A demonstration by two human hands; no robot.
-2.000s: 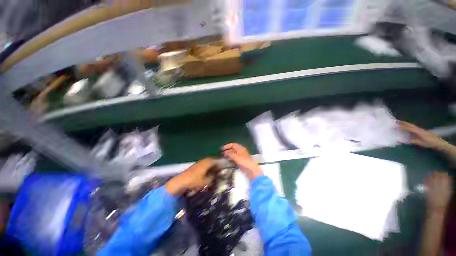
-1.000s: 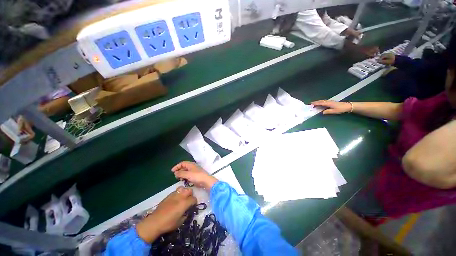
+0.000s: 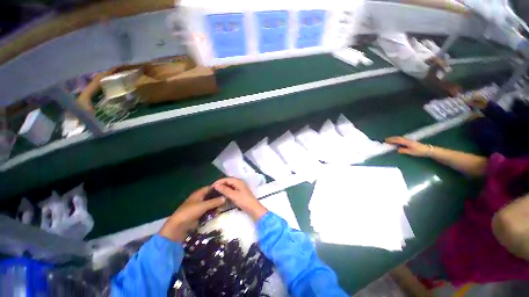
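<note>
A loose pile of short black cables (image 3: pixel 223 264) lies on a whitish, shiny surface at the bench's front edge. My left hand (image 3: pixel 191 213) is above the pile, its fingers around a dark cable that shows only in part. My right hand (image 3: pixel 239 194) meets it, fingertips at the same cable. The frame is blurred and the fingers hide most of the cable. A row of several white sleeves (image 3: pixel 288 152) stands on the green conveyor beyond my hands, open ends up.
White sheets (image 3: pixel 359 206) are stacked to the right. A neighbour's hand (image 3: pixel 409 145) rests by the row. More white sleeves with dark cables (image 3: pixel 65 214) stand at left. A blue tote (image 3: pixel 23 278) is at lower left. A socket strip (image 3: pixel 261 32) hangs overhead; a cardboard box (image 3: pixel 177 81) lies beyond.
The view has shifted, with the sleeves and sheets now further right than a second ago. My two hands have come closer together at the fingertips above the pile.
</note>
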